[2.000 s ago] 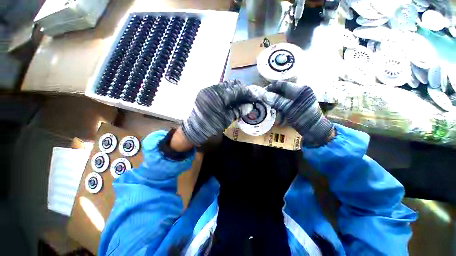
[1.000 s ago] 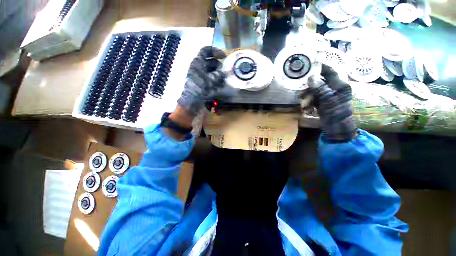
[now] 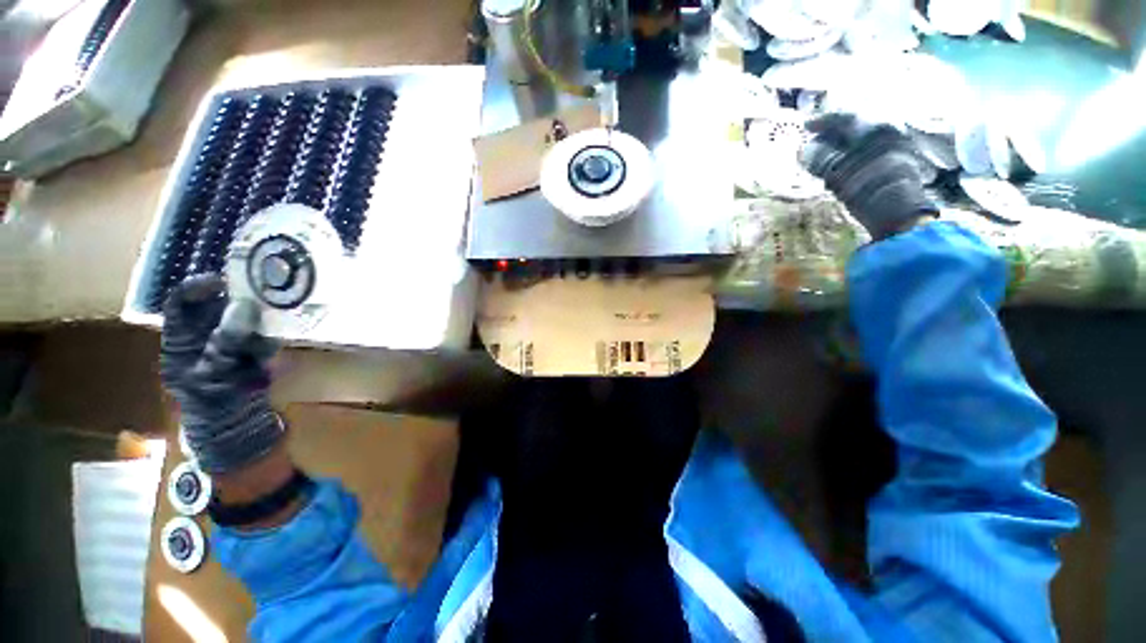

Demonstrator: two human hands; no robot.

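Note:
My left hand (image 3: 220, 377), in a grey knitted glove, holds a white disc with a dark ringed centre (image 3: 279, 270) by its lower left edge, above the front of the parts tray. My right hand (image 3: 870, 166), also gloved, is at the near edge of the pile of pale discs (image 3: 930, 94). Its fingertips are over a disc; whether they grip it I cannot tell. A thick white round fixture with a dark centre (image 3: 596, 176) sits on the silver machine plate (image 3: 528, 239).
The white parts tray (image 3: 427, 163) holds rows of black parts. Finished pieces (image 3: 184, 544) lie on cardboard (image 3: 377, 440) at lower left, beside a white sheet (image 3: 113, 534). A cardboard flap (image 3: 591, 329) hangs from the machine front. A white box (image 3: 94, 88) stands upper left.
My left hand has moved from the machine to over the tray, carrying an assembled disc. My right hand has moved right from the machine to the disc pile. The view has shifted.

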